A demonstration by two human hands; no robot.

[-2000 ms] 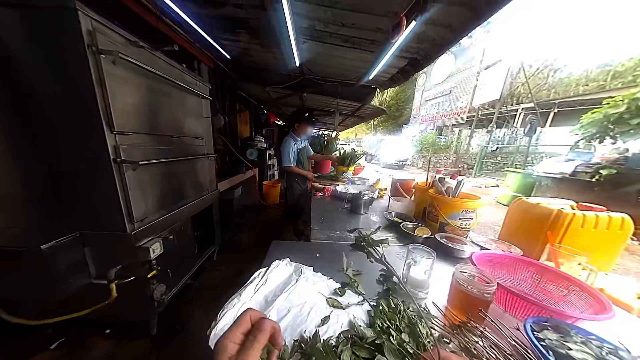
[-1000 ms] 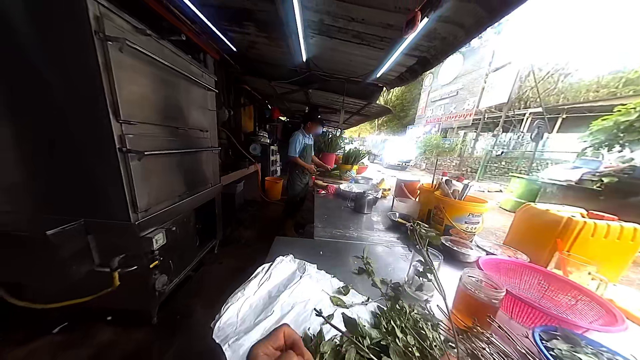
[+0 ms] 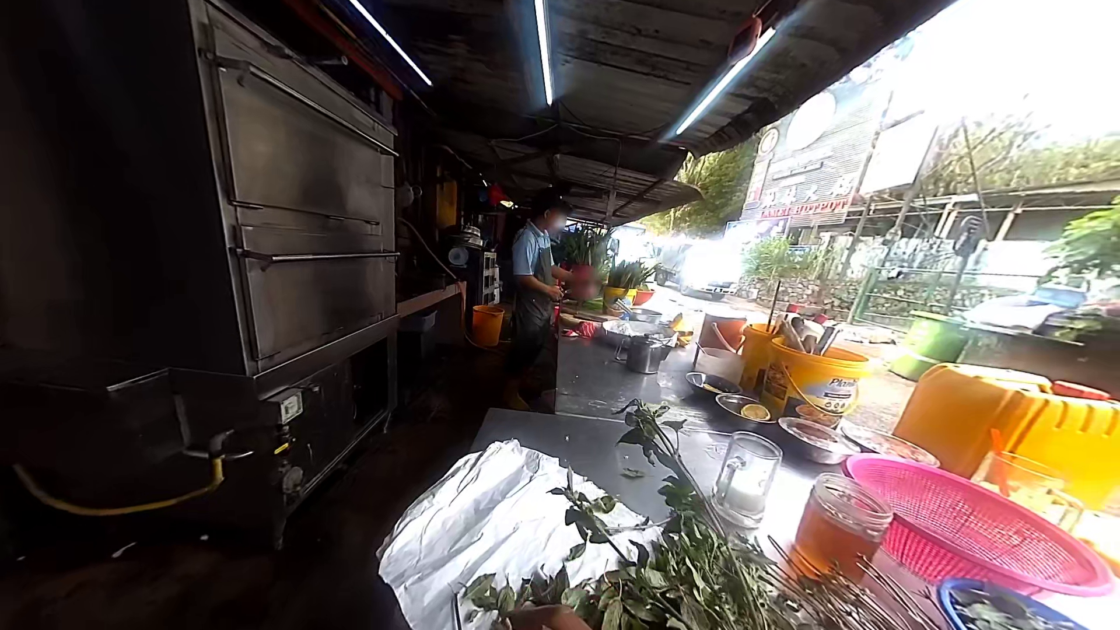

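Only a small part of my left hand [image 3: 549, 618] shows, at the bottom edge among the lower leaves; its fingers are cut off, so I cannot tell whether it holds anything. My right hand is out of view. A pile of leafy green stems [image 3: 691, 569] covers the near table, and one longer stem [image 3: 669, 455] rises above it. To the left of the pile lies a crumpled white sheet [image 3: 499, 516]. Thin bare stalks [image 3: 840, 595] fan out at the right, near a glass jar of amber liquid [image 3: 840, 529]. Behind the leaves stands a glass mug [image 3: 746, 481].
A pink plastic basket [image 3: 980, 525] and a blue-rimmed bowl of leaves [image 3: 997, 608] sit at right. Metal bowls [image 3: 818, 439] and a yellow bucket of utensils [image 3: 814, 381] stand farther back. A steel oven [image 3: 306, 210] is at left. Another person [image 3: 534, 289] stands beyond the table.
My left hand has moved down, mostly out of view. My right hand, partly visible at the bottom two seconds ago, is gone from view. The leafy stems have shifted. The other person's arms have moved.
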